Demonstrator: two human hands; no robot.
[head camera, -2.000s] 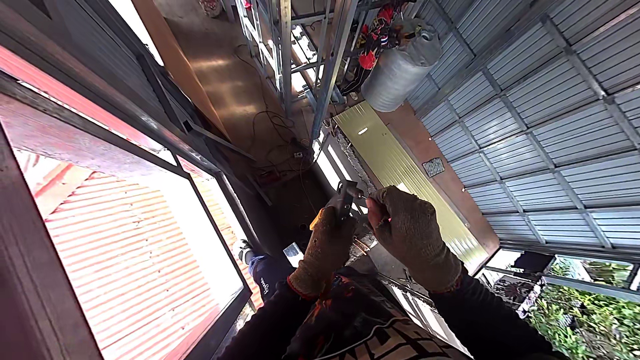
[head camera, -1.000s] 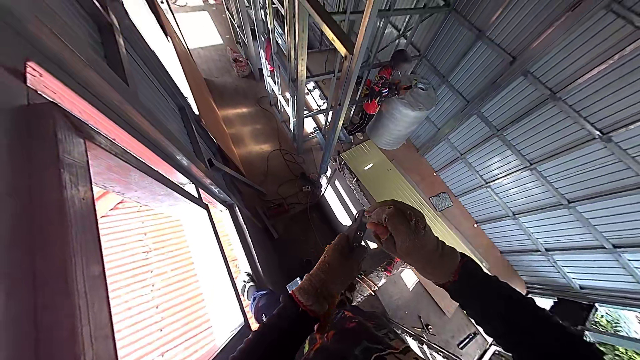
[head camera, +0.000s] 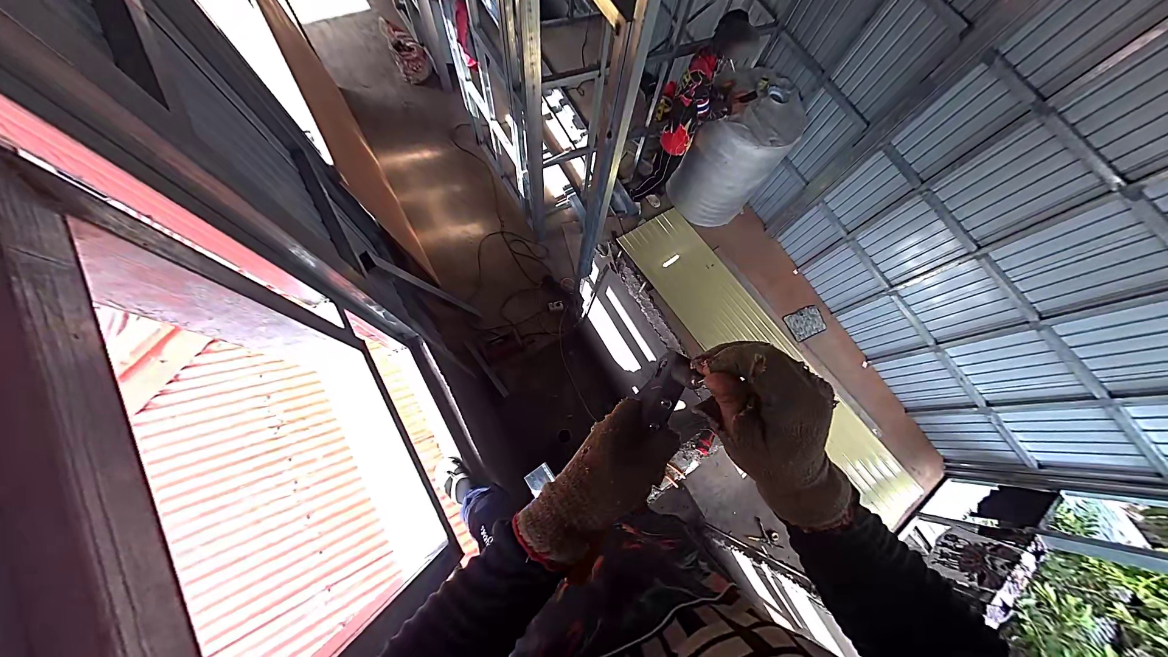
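Note:
My left hand (head camera: 607, 474), in a brown knitted work glove with a red cuff edge, is closed around a dark hand-held tool (head camera: 659, 392). The kind of tool cannot be told for certain. The gloved right hand (head camera: 776, 415) is at the tool's upper end, with bare-looking fingertips pinched together there. Whatever small piece lies between those fingertips is too small to make out. Both hands are close together in front of my chest, high over the floor.
Steel framing (head camera: 531, 119) rises ahead. Below, a person (head camera: 684, 109) stands by a wrapped cylindrical roll (head camera: 730, 164). Yellowish corrugated sheets (head camera: 721, 292) and cables (head camera: 511, 246) lie on the floor. A window-like opening shows a corrugated roof (head camera: 274, 493) at left; a ribbed metal wall (head camera: 985, 228) stands at right.
The view has shifted. My hands stay together at the tool throughout, and the right glove's fingers have changed their position around its tip.

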